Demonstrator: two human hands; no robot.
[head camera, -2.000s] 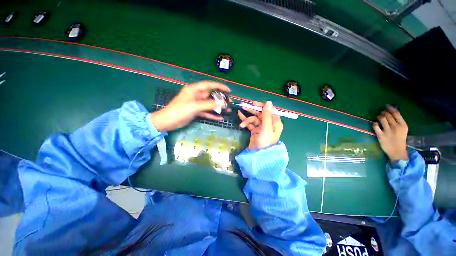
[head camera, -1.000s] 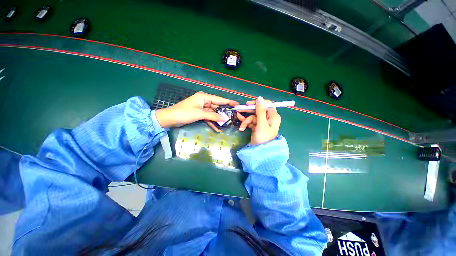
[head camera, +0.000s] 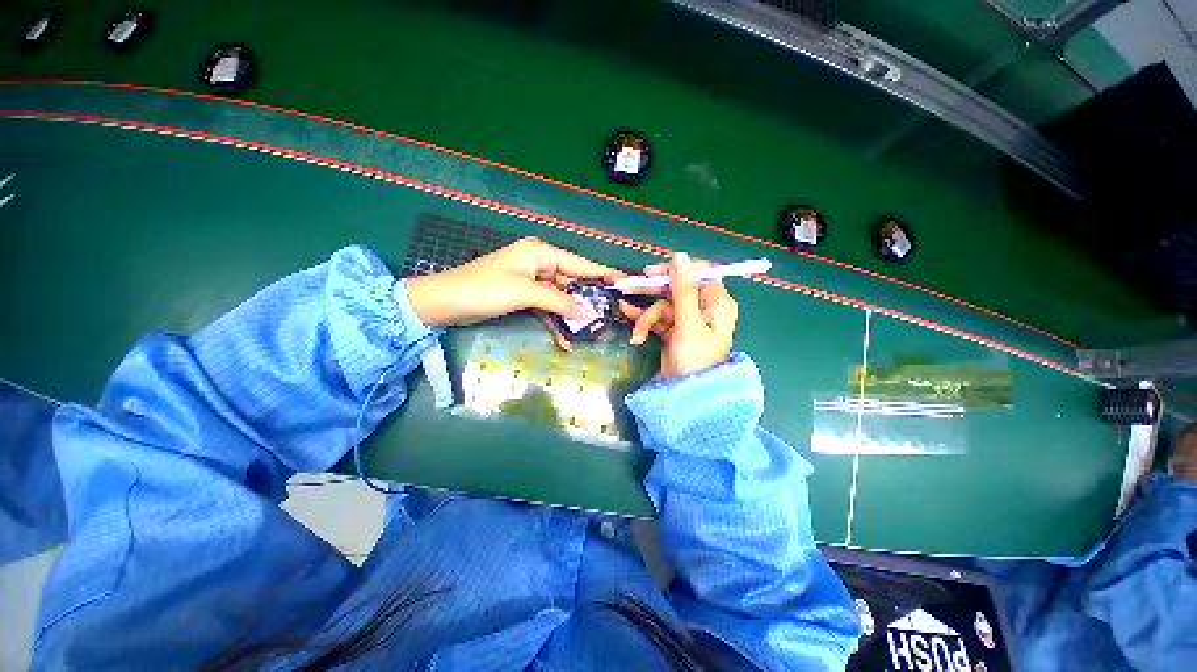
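My left hand (head camera: 505, 288) holds a round black unit (head camera: 589, 310) with a pale square on its face, above the upper edge of a glossy sheet. My right hand (head camera: 696, 319) holds tweezers (head camera: 715, 273) like a pen, with the white handle pointing right. Their tips are at the unit's upper side; exact contact cannot be told. The glossy sheet (head camera: 541, 389) with rows of small yellow patches lies flat below my hands. A black grid mat (head camera: 453, 244) lies behind my left wrist, partly hidden by it.
A green belt (head camera: 433, 92) beyond the red line carries several black units (head camera: 628, 156). A second film sheet (head camera: 906, 407) lies right on the green bench. A metal rail (head camera: 866, 59) runs behind. Another person's blue sleeve (head camera: 1149, 565) is at far right. A box marked PUSH (head camera: 919, 630) is below the bench edge.
The other person's hand has left the belt edge at right. My hands and the unit moved slightly down from two seconds ago, then stayed nearly still. Belt units appear slightly further right.
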